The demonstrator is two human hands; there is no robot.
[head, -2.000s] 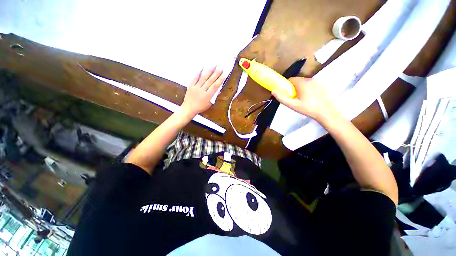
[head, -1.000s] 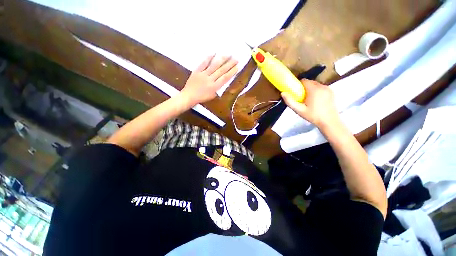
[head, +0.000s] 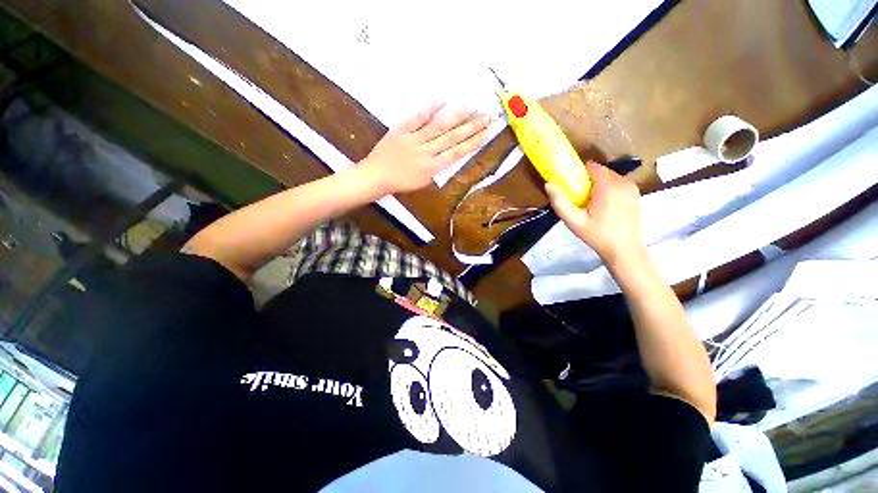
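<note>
The large bright white top sheet point(head: 414, 48) lies on the brown table, with a dark layer showing along its right edge. My right hand point(head: 605, 207) is closed around the rear of the yellow electric scissors point(head: 549, 144). Their thin dark tip points up and left over the sheet near its lower right corner. My left hand point(head: 424, 149) lies flat, fingers spread, on the sheet's corner, just left of the tool. It holds nothing. A narrow white strip point(head: 289, 120) lies on bare wood at the left. A thin curled strip point(head: 462, 226) lies below the tool.
A pale tape roll point(head: 731, 139) stands on the table to the right. Long white folds point(head: 693, 217) run along the right side. Stacked white pieces point(head: 818, 318) lie beyond them. The brown table edge point(head: 207, 125) slants along the left. A dark-edged white piece shows at the top right.
The view has shifted and turned. The tool has moved up and right, from beside the sheet's edge to with its tip over the sheet. My left hand has slid right along the corner.
</note>
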